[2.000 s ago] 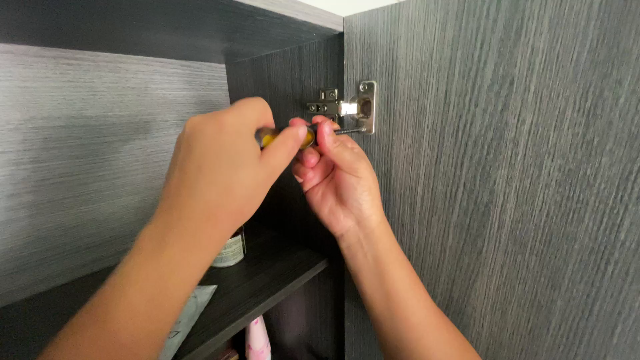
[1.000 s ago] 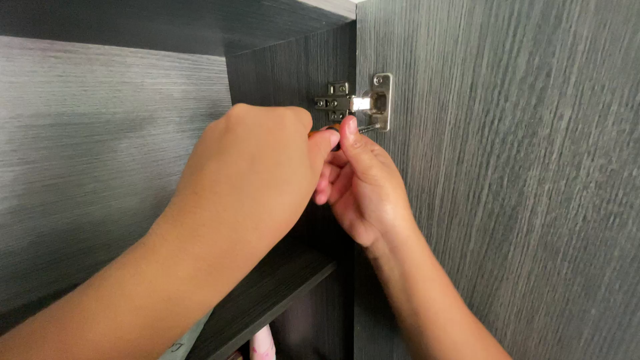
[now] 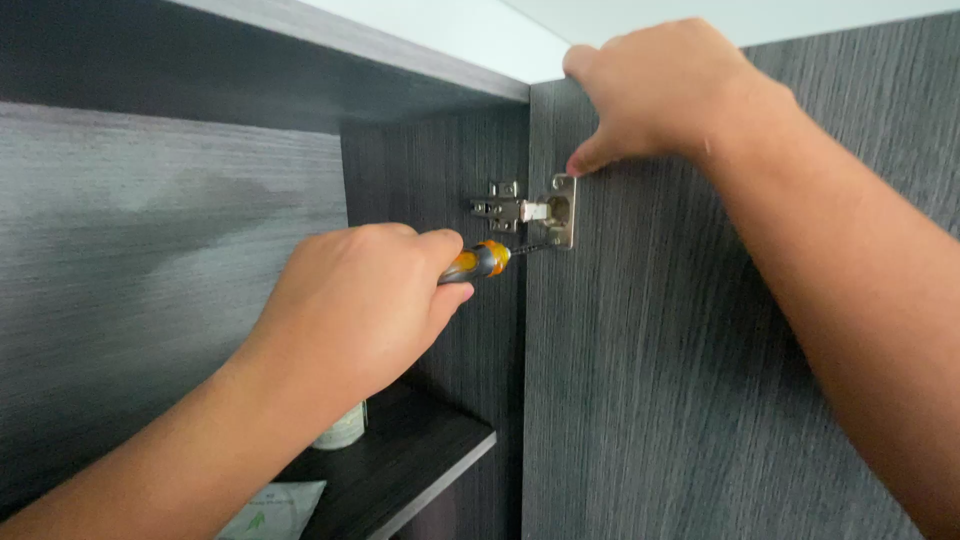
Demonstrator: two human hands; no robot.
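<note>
My left hand (image 3: 360,300) is closed around the yellow and dark grey handle of a screwdriver (image 3: 484,260). Its thin shaft points right, with the tip at the lower screw of the metal cabinet hinge (image 3: 561,214); whether it sits in the screw head is too small to tell. The hinge joins the side panel to the dark wood-grain cabinet door (image 3: 675,375). Above the hinge, my right hand (image 3: 667,90) rests over the door's top edge, thumb on the inner face near the hinge plate and fingers partly hidden behind the door.
A dark shelf (image 3: 420,457) crosses below, with its pale front edge facing out. On it are a light-coloured container (image 3: 343,431) and a pale packet (image 3: 289,506), both partly behind my left arm. The cabinet's upper board (image 3: 420,52) runs overhead.
My right hand has moved from beside the screwdriver, below the hinge, up to the door's top edge. The screwdriver stays in my left hand, with more of its handle showing.
</note>
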